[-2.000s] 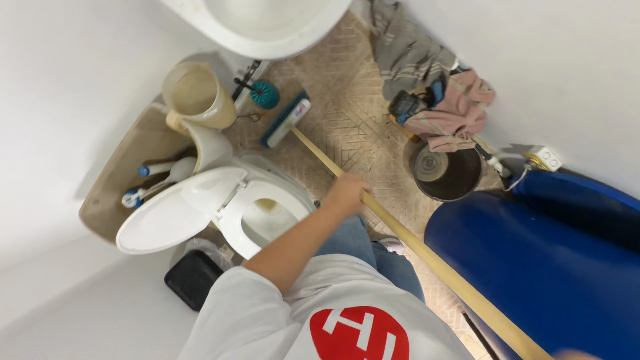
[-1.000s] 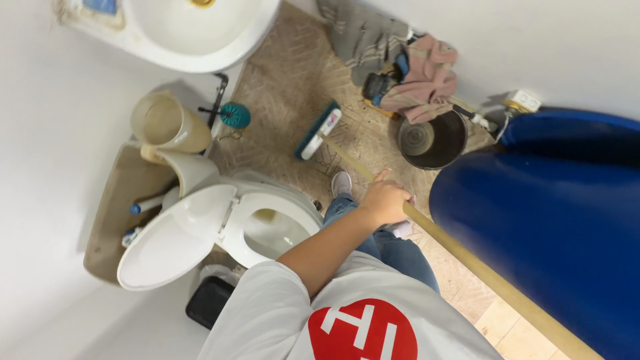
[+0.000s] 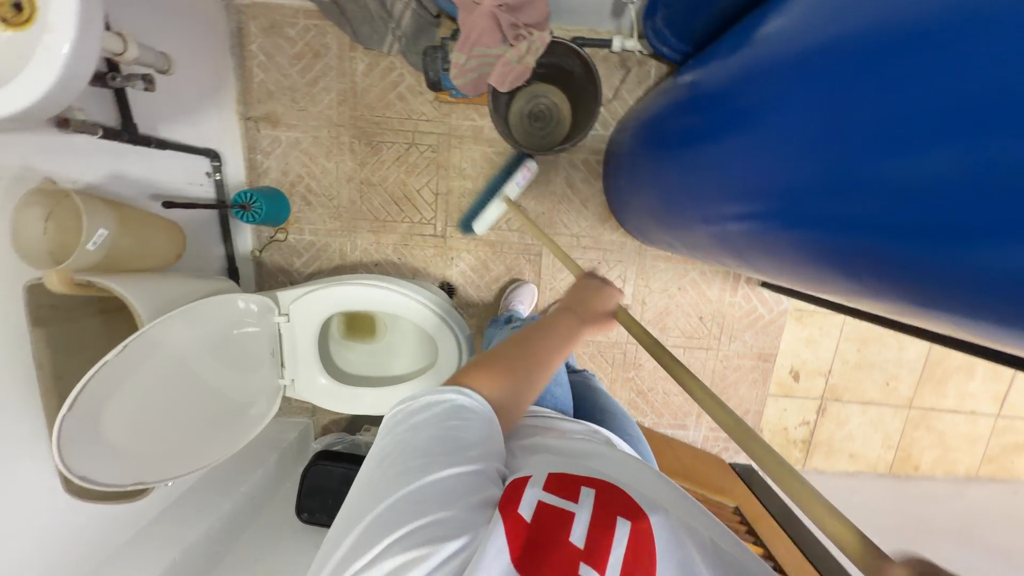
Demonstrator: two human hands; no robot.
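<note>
A push broom with a white head (image 3: 506, 194), dark teal bristles and a long wooden handle rests on the patterned tile floor, beside the rim of a dark bucket (image 3: 588, 84). My left hand (image 3: 592, 302) is closed around the lower half of the handle, above my light shoe. At the bottom right corner, my right hand (image 3: 918, 566) is at the handle's upper end, blurred and mostly cut off by the frame edge. To the left of my arm stands a white toilet (image 3: 372, 344) with its lid raised.
A large blue barrel (image 3: 816, 160) fills the upper right. A pink cloth (image 3: 500, 44) hangs over the bucket's edge. A teal toilet brush (image 3: 262, 206), dark pipes (image 3: 220, 192) and a beige pitcher (image 3: 120, 232) are on the left. A black bin (image 3: 326, 488) stands below the toilet.
The broom head has moved across the floor, from near the teal toilet brush to beside the bucket. My left hand stays on the handle. The view has shifted.
</note>
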